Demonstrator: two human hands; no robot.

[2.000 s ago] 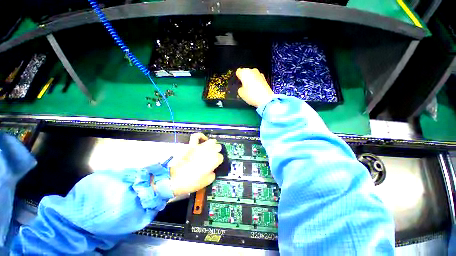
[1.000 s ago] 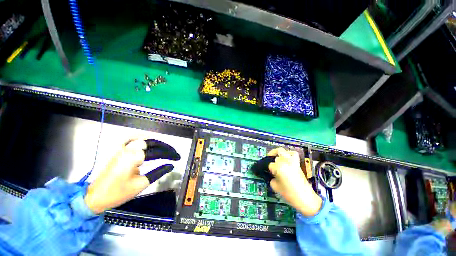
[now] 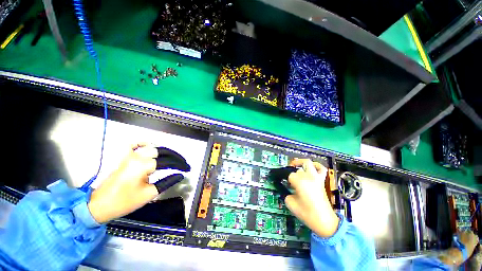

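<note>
A black pallet (image 3: 198,233) with several green circuit boards (image 3: 229,217) lies on the conveyor, with orange-brown clamps (image 3: 204,200) at its sides. My right hand (image 3: 307,191), with black finger cots, is over the boards in the pallet's right part. Its fingertips are together at a board; whether they hold a part is hidden. My left hand (image 3: 128,182) is left of the pallet, above the conveyor, with its black-covered thumb and finger apart and nothing between them.
Bins of yellow parts (image 3: 247,81), blue parts (image 3: 313,87) and dark parts (image 3: 193,24) sit on the green mat (image 3: 121,90), beside loose parts (image 3: 160,73). A handwheel (image 3: 349,186) is right of the pallet. Another person's hand (image 3: 465,242) shows at far right, by another pallet.
My right hand has gone from the yellow bin to the boards. My left hand has moved off the pallet to the left and opened. In the last second both hands have hardly moved.
</note>
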